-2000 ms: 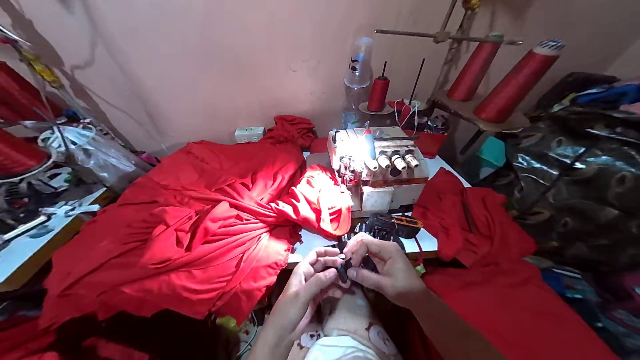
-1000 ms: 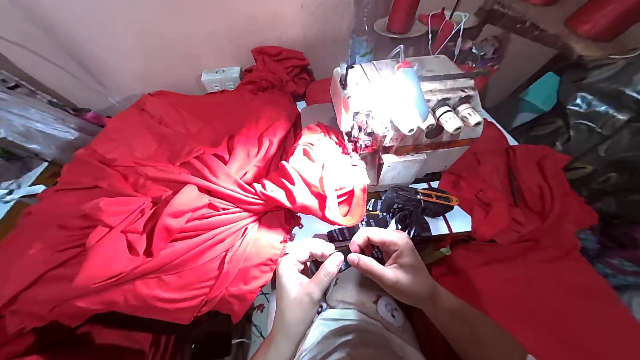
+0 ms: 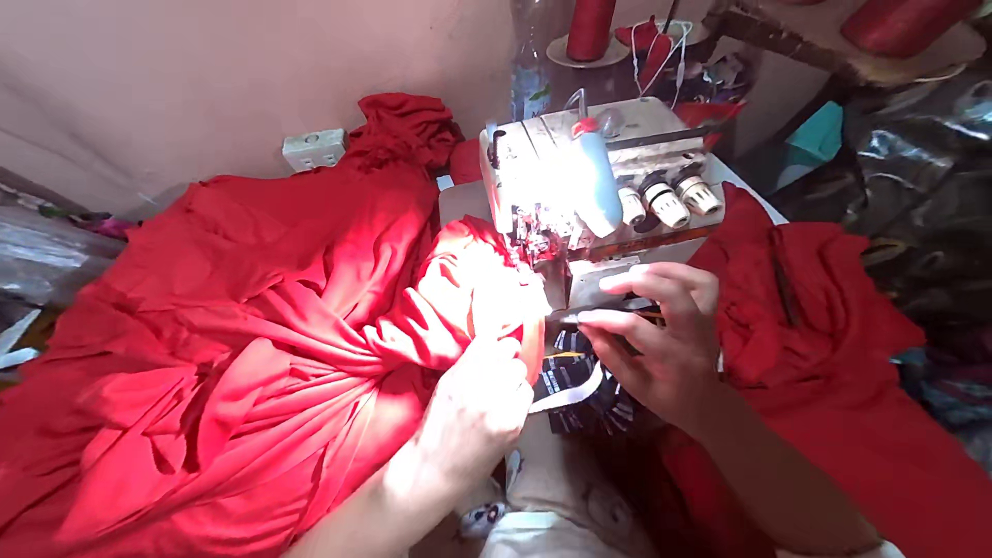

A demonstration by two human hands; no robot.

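A white serger sewing machine [image 3: 597,170] stands beyond my hands, its needle area brightly lit. Red fabric [image 3: 279,333] spreads over the left of the table and reaches the needle area. On the near edge of this fabric, beside a pale strip [image 3: 570,395], rests my left hand [image 3: 480,395]; its fingers are curled and glare hides what they pinch. My right hand [image 3: 659,333] is raised in front of the machine, fingers apart, with a small whitish thing near the fingertips that I cannot make out. A black item with white print [image 3: 573,372] lies between the hands.
More red fabric [image 3: 806,310] lies at the right. A white power socket [image 3: 314,149] is by the wall. Red thread cones [image 3: 590,31] stand behind the machine, near a clear plastic bottle [image 3: 530,85]. Dark shiny plastic [image 3: 922,170] fills the far right.
My hands were close together over my lap; now they are apart. The left has moved to the red fabric, and the right has moved up toward the machine's front.
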